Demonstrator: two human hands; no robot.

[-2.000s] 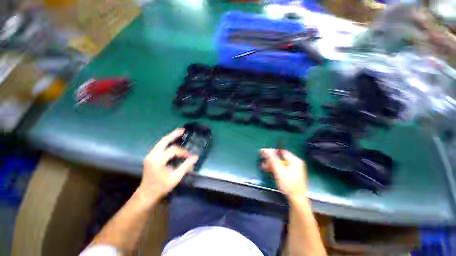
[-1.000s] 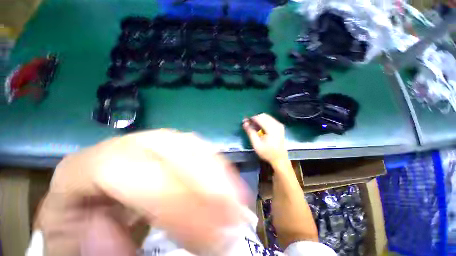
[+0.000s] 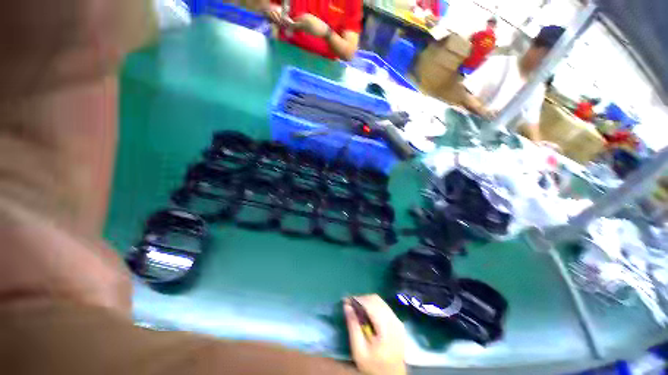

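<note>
My left hand (image 3: 58,212) and arm are raised close to the camera, large and blurred over the left side; the fingers cannot be made out. My right hand (image 3: 382,338) is closed around a small dark tool with a yellow handle, apparently pliers (image 3: 364,321), low at the bench's front edge. Glossy black housings (image 3: 299,192) stand in two rows. One separate housing (image 3: 170,247) sits in front of the rows' left end. Two more black housings (image 3: 426,282) lie touching to the right of my right hand. Small black fittings (image 3: 442,231) lie loose behind them.
A blue bin (image 3: 333,135) behind the rows holds black rods and a glue gun (image 3: 388,137). Crumpled clear bags (image 3: 505,183), one with black parts, lie at right. A metal post (image 3: 615,198) and white parts stand beyond. Other people are at the far side.
My left hand has left the separate housing and risen to the camera's left. My right hand stays low with the tool. The view has tilted up, showing the bin and people.
</note>
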